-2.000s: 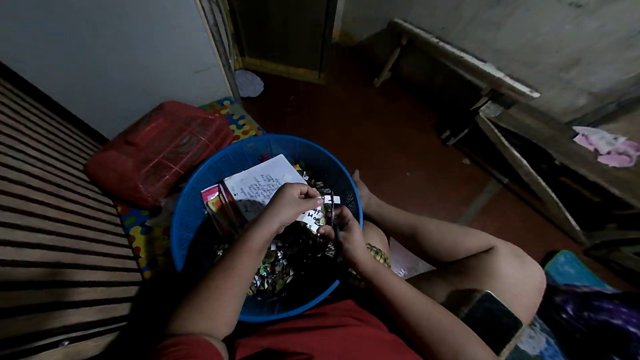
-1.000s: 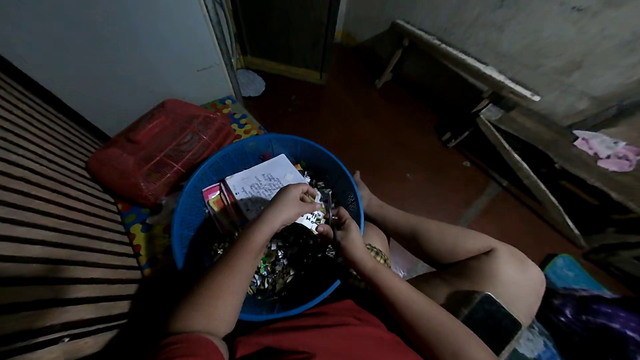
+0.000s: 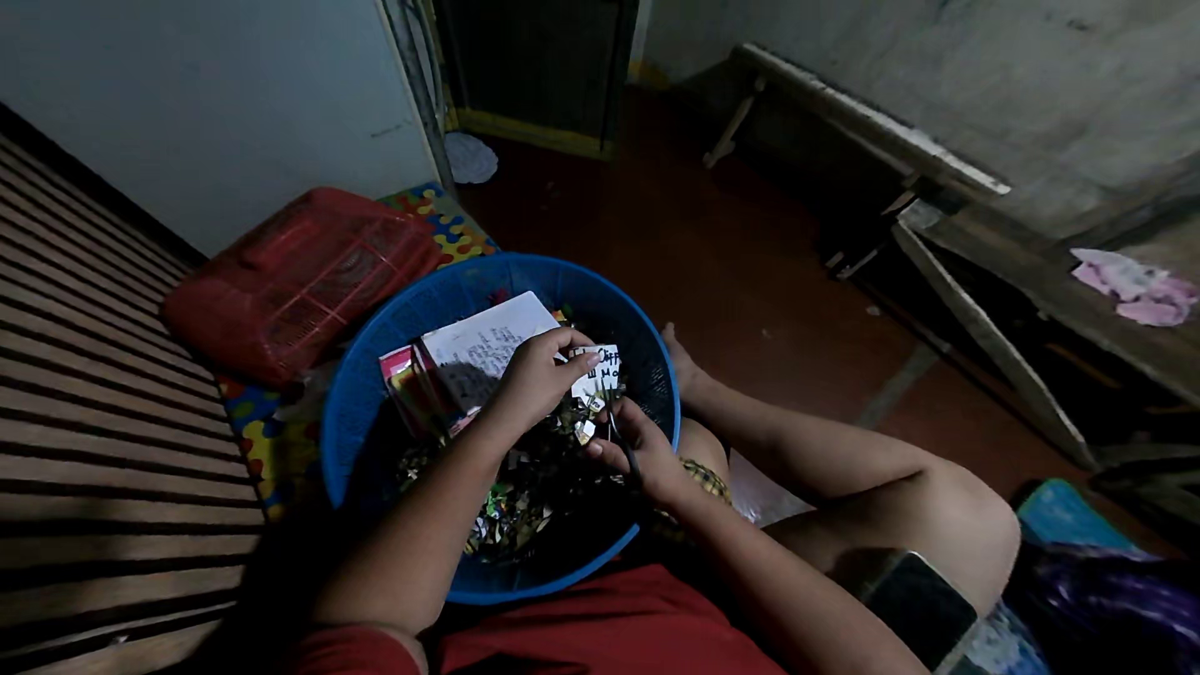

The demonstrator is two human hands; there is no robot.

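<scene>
My left hand (image 3: 544, 380) pinches a small piece of white paper (image 3: 596, 373) that bears writing, above a round blue plastic basket (image 3: 335, 422). In my right hand (image 3: 647, 455) is a pair of dark-handled scissors (image 3: 614, 427), its blades pointing up at the lower edge of the paper. Small cut scraps (image 3: 511, 516) lie in the basket beneath both hands, and some small pieces are just below the blades. A notebook page with handwriting (image 3: 487, 347) lies inside the basket at the left, beside pink and red printed covers or packets (image 3: 403, 375).
A red plastic basket or carrier (image 3: 300, 281) rests on a colourful mat (image 3: 450, 225) beside a slatted wooden surface (image 3: 122, 422). A dark phone (image 3: 914, 609) lies on my leg. Wooden benches (image 3: 862, 117) stand by the wall, with a pink and white cloth (image 3: 1134, 286) on one.
My hands stay over the blue basket with the paper and scissors. The paper in my left hand shows at a different angle, and the scissors have shifted slightly.
</scene>
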